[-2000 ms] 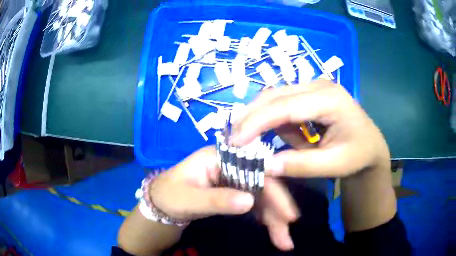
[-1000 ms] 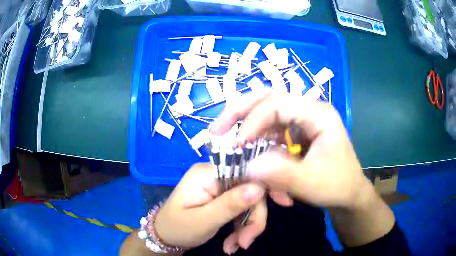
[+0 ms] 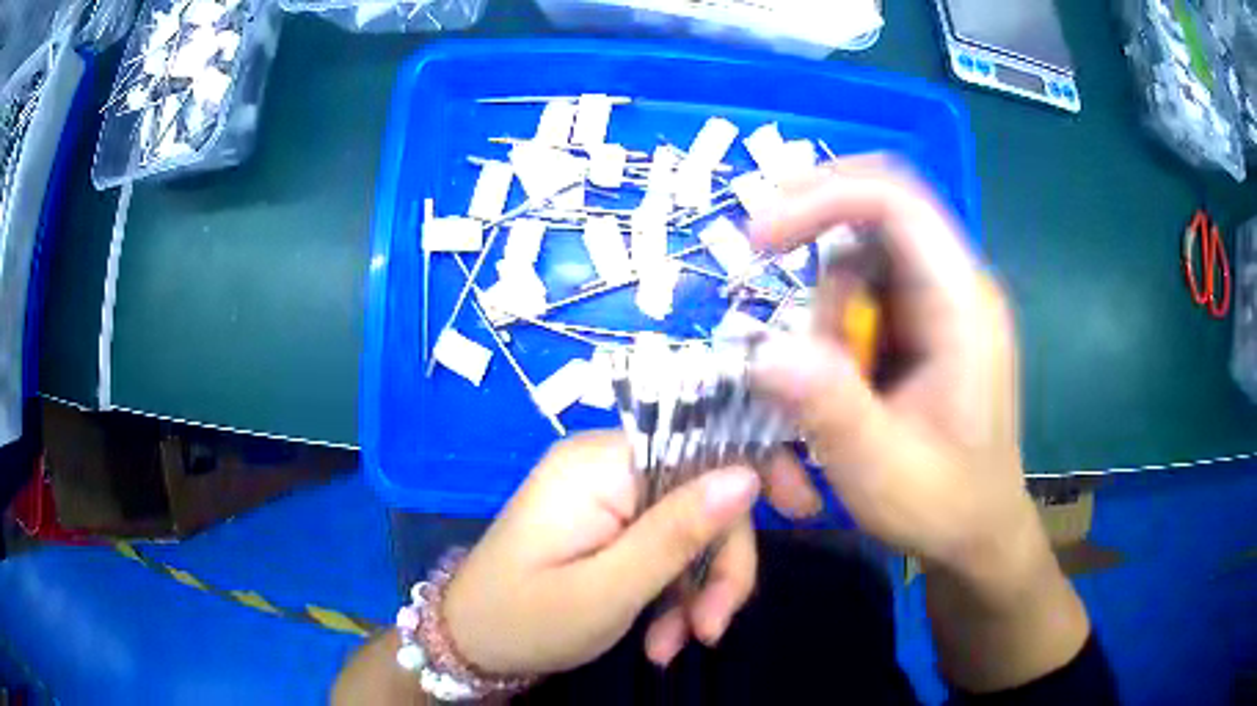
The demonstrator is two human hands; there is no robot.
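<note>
My left hand (image 3: 593,552), with a beaded bracelet, grips a fanned bunch of tagged rods (image 3: 689,407) over the front edge of the blue tray (image 3: 441,455). The rods' dark and silver ends stand in a row. My right hand (image 3: 896,372) is blurred, at the right side of the bunch. A small tool with an orange-yellow part (image 3: 862,328) is tucked in its palm; its tip cannot be made out. Its thumb is close to the bunch; whether it touches is unclear. Loose rods with white tags (image 3: 655,235) lie crossed in the tray.
Clear boxes of tagged parts stand at the back left (image 3: 186,104) and behind the tray (image 3: 717,17). A digital scale (image 3: 1013,48) is at the back right. Red-orange scissors (image 3: 1206,262) and clear bags (image 3: 1186,90) lie at right. A long bin (image 3: 35,207) is at far left.
My right hand has moved right, its fingers lifting away from the top of the bunch. The bunch in my left hand is spread wider to the right.
</note>
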